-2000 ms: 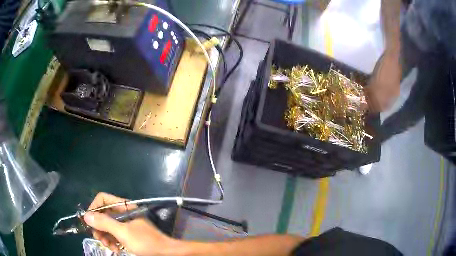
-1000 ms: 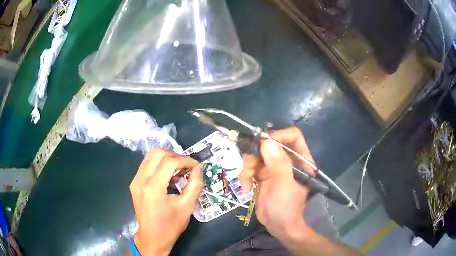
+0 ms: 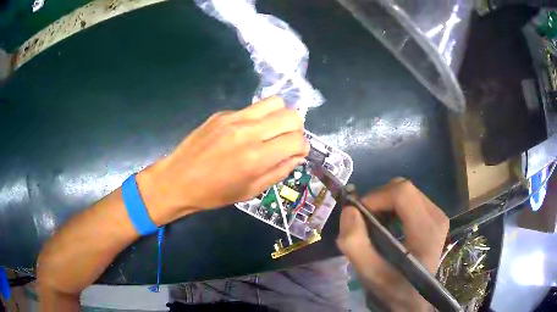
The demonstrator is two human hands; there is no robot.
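The white socket housing (image 3: 339, 163) lies open on the dark green bench top, with a green circuit board (image 3: 270, 201) and a yellow component inside. A brass contact strip (image 3: 296, 245) hangs off its near edge on a white wire. My left hand (image 3: 238, 155), with a blue wrist strap (image 3: 139, 204), covers the housing's upper left; its fingertips are pinched there, but what they hold is hidden. My right hand (image 3: 397, 237) holds the soldering iron (image 3: 391, 244) like a pen, its tip inside the housing near the left fingertips. The bagged power cord (image 3: 278, 49) reaches the housing's far side.
The clear fume hood (image 3: 421, 55) is at the upper right. Behind it are the dark soldering station (image 3: 510, 79) and its wooden board (image 3: 485, 180). Brass strip stock (image 3: 467, 265) is at the lower right. A worn pale rail (image 3: 67, 27) crosses the upper left.
The view has turned, so the hood is now at the upper right. The iron's tip has come down from above the housing into it. My left hand now reaches over the housing's upper left.
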